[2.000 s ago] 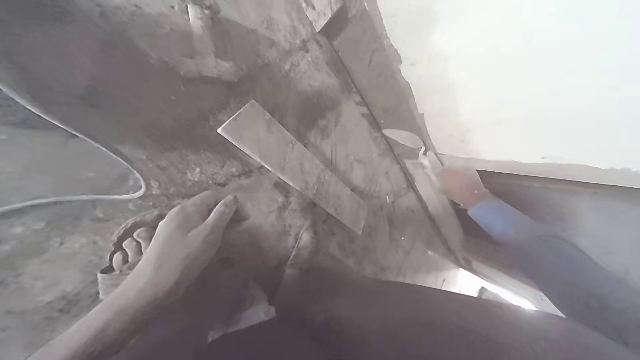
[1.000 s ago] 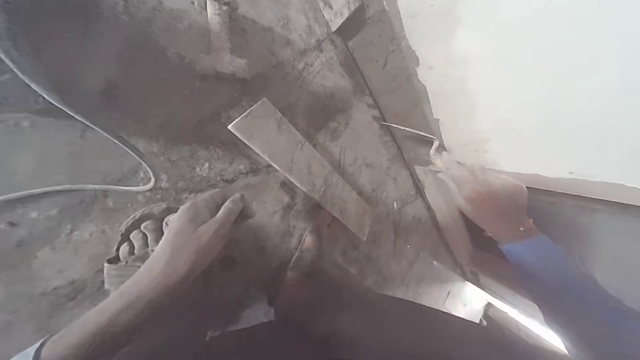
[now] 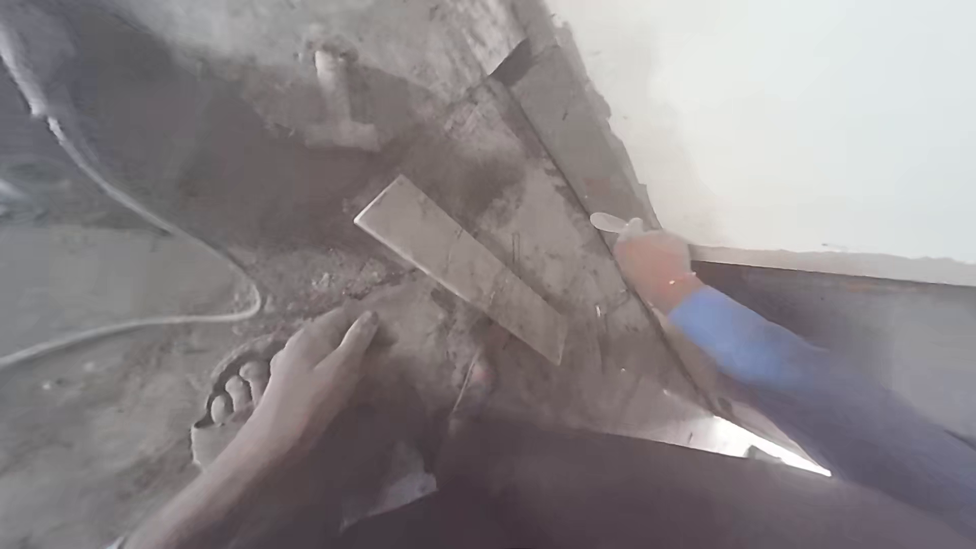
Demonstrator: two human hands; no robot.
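My right hand (image 3: pixel 654 263), in a blue sleeve, is closed around a small tool with a pale, thin, rounded blade (image 3: pixel 608 223), perhaps a spatula or trowel. The blade lies at the seam beside the strip of skirting tile (image 3: pixel 583 137) along the wall's base. My left hand (image 3: pixel 324 366) is lowered near my sandaled foot, thumb apart from the fingers, and no object shows in it; whether it rests on something is unclear. Between the hands a loose, narrow tile strip (image 3: pixel 465 271) lies slantwise on the dusty floor.
A hammer-like, dust-covered tool (image 3: pixel 339 107) lies on the floor farther off. A pale cable (image 3: pixel 171 229) curves across the left side. The white wall (image 3: pixel 801 130) rises at the right. My sandaled foot (image 3: pixel 236 396) is at lower left, beside my left hand.
My right hand and its tool have shifted along the wall's base, and the blade's flat side shows again after appearing as a thin line. My left hand and the loose tile strip have stayed put.
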